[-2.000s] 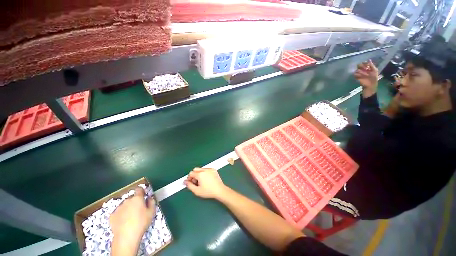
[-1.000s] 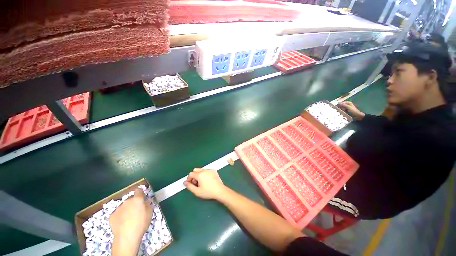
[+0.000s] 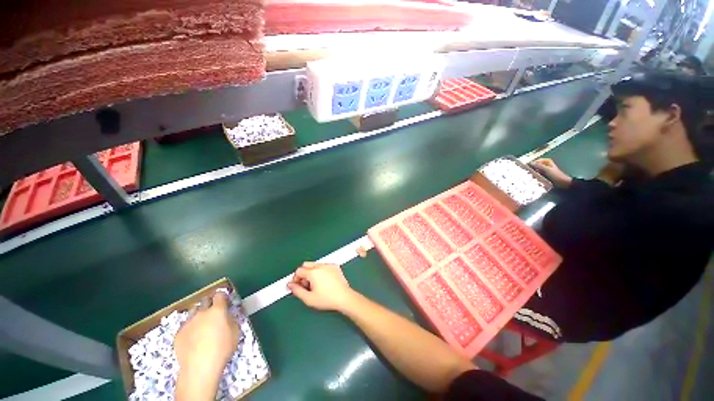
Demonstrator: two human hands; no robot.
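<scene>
An open brown parts carton [image 3: 125, 352] full of small white parts [image 3: 156, 352] with dark or bluish marks stands at the lower left. My left hand [image 3: 207, 337] is over the heap inside it, fingertips down at the parts near the carton's back edge; whether it grips one is hidden. My right hand [image 3: 319, 287] rests on the white strip [image 3: 268, 296] to the right of the carton, fingers curled and thumb near the index finger. It is too small to tell if it holds a tiny piece. A red-pink compartment tray [image 3: 470, 262] lies right of it, its pockets filled with tiny pieces.
A small brown lump [image 3: 362, 252] sits beside the tray. A seated person [image 3: 626, 235] at the right has a hand at another parts carton [image 3: 513, 182]. A grey post [image 3: 55, 337] slants beside my carton. A power strip [image 3: 376, 90] hangs on the overhead shelf with red sheets [image 3: 133, 59].
My left hand has shifted only slightly within the carton; my right hand stays put. The other person's raised hand has come down to their carton.
</scene>
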